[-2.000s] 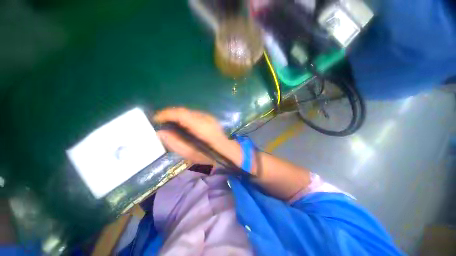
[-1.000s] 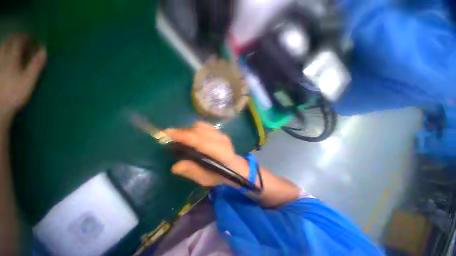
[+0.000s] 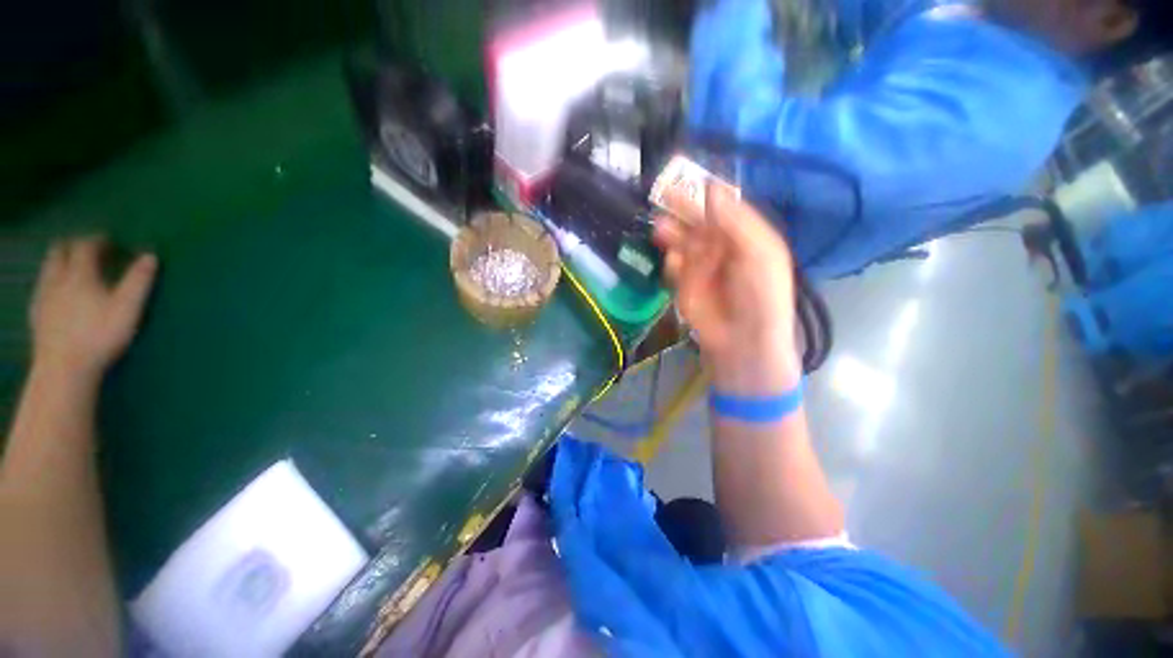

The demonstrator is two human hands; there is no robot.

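Note:
My right hand, with a blue band on the wrist, is raised past the bench corner at the right. Its fingers hold a small white box-like item with dark marks on it. My left hand rests on the green bench at the left, fingers apart, with nothing seen in it. The white foam pad lies near the bench's front edge at the lower left, with a faint round grey mark on it. No soldering iron shows in my right hand.
A round tan pot with silvery contents stands mid-bench. Black equipment is behind it. A green basket with black and white items and a yellow cable are at the corner. A person in blue is close at the upper right.
My right hand has moved up and right; the dark pen-like tool is gone from it, and a small white item is in it. The view has shifted. My left hand has come fully into view.

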